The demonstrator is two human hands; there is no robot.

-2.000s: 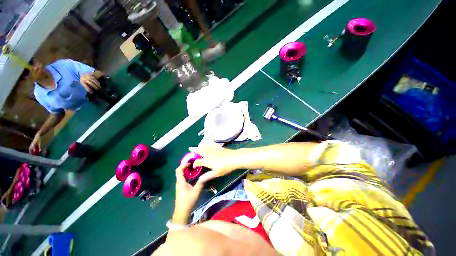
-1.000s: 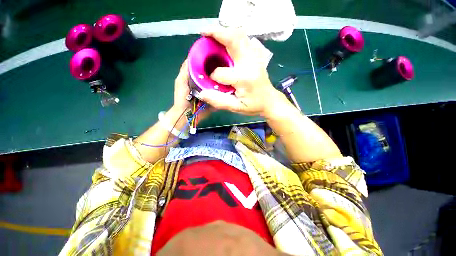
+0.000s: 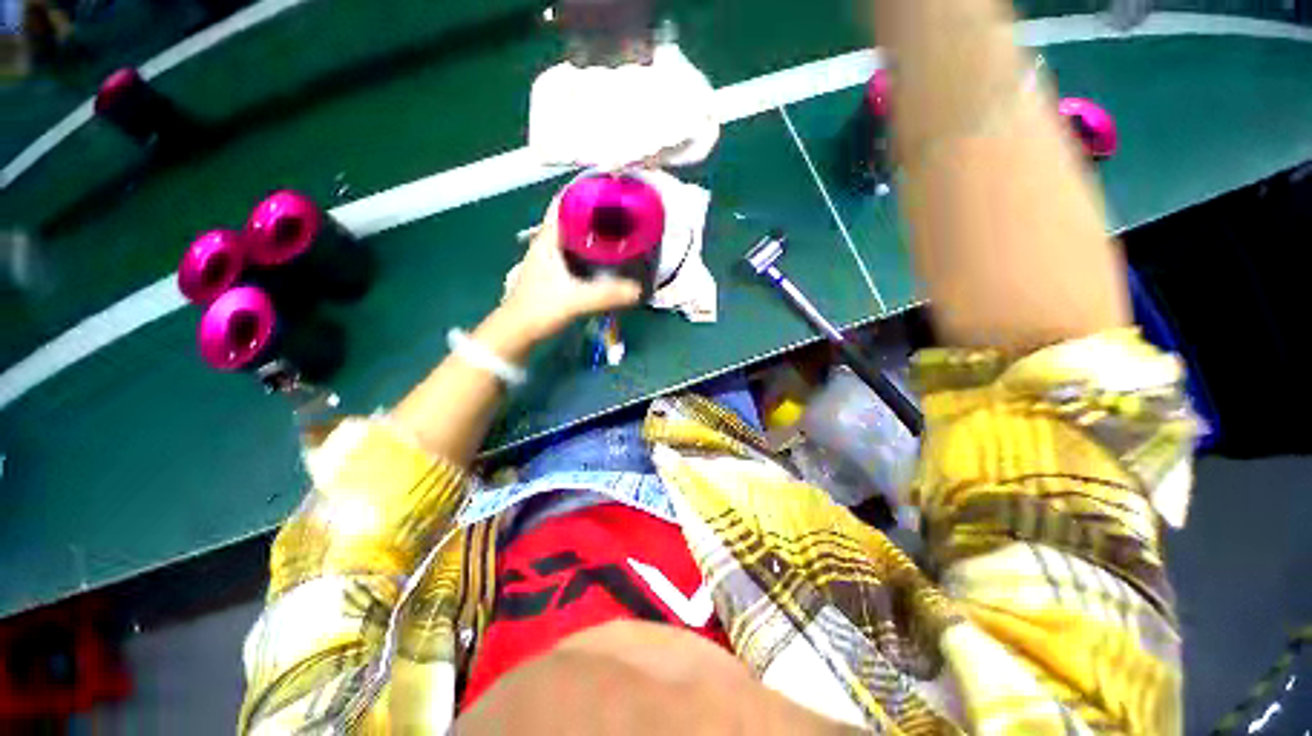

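My left hand (image 3: 550, 288) grips a dark cylindrical housing with a magenta end (image 3: 612, 219), magenta end up. The housing is over the pale disc and white cloth (image 3: 694, 273); whether it rests on the disc I cannot tell. Short coloured lead wires (image 3: 607, 342) hang below it. The white padding (image 3: 622, 112) is just beyond, under the blurred dark press head (image 3: 610, 29). My right forearm reaches up past the top edge of the picture; the right hand is cut off.
Three magenta-ended housings (image 3: 239, 328) stand together at left, another (image 3: 121, 95) lies farther back. Two more (image 3: 1088, 127) are at right, partly behind my forearm. A chrome-headed, long-handled tool (image 3: 794, 293) lies right of the cloth. A red bin (image 3: 61, 664) is lower left.
My right hand has left the housing and moved up out of the picture. My left hand has moved the housing to the disc. The view has shifted, showing more of the press area.
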